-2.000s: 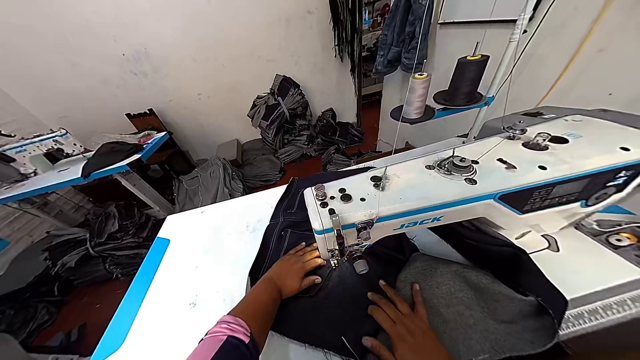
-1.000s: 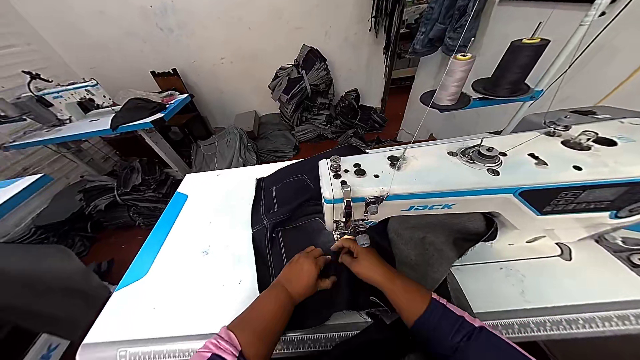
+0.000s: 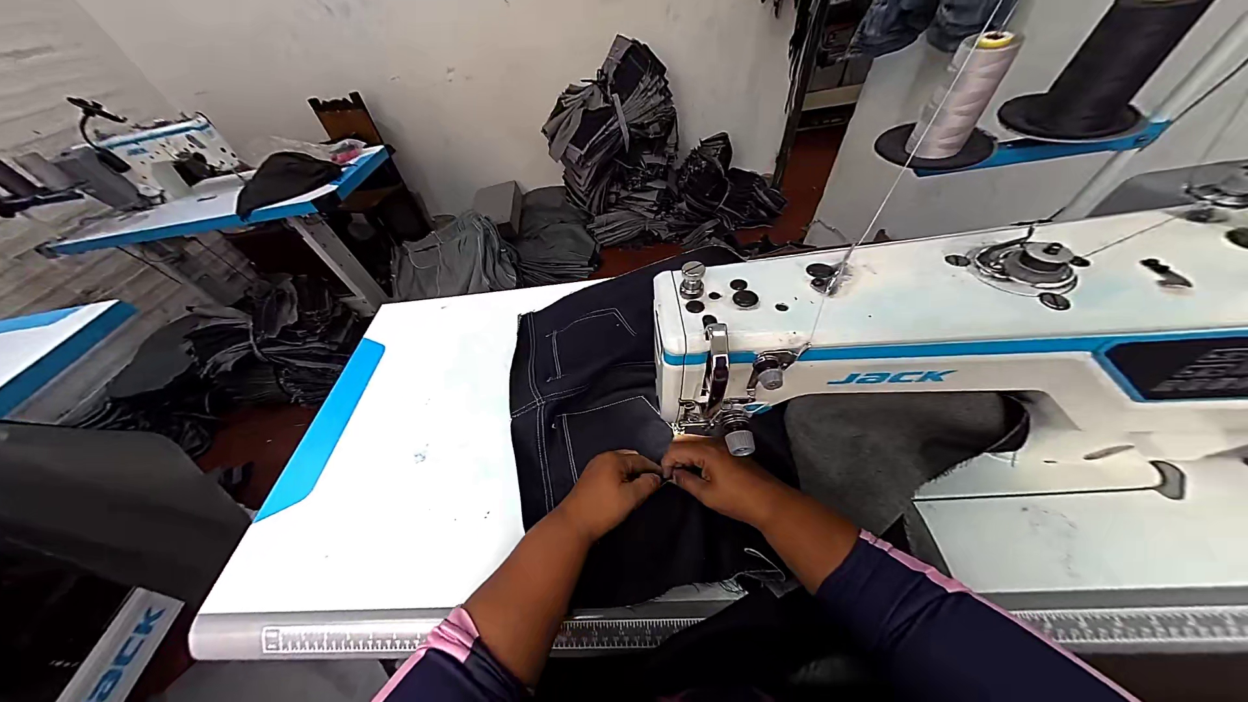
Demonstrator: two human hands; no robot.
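Dark denim trouser panels (image 3: 556, 429) with pale stitched pocket outlines lie under the head of a white and blue Jack sewing machine (image 3: 916, 322). Just in front of the needle area, my left hand (image 3: 612, 490) pinches the denim between thumb and fingers. Beside it, fingertips nearly meeting, my right hand (image 3: 717, 475) pinches the same cloth right below the presser foot, which the hand partly hides. A grey piece of the denim's reverse side (image 3: 868, 448) spreads under the machine arm. The frayed lower edge hangs near the table's front.
The white table (image 3: 419, 439) has a ruler strip (image 3: 341, 639) along its front edge. A white thread cone (image 3: 965, 97) and a black thread cone (image 3: 1102, 58) stand above the machine. Denim bundles (image 3: 624, 146) are heaped by the wall. Another sewing table (image 3: 224, 200) stands at back left.
Two seconds ago my hands lay spread flat and apart on the denim; both have since come together, pinching it below the needle area. The view has shifted.
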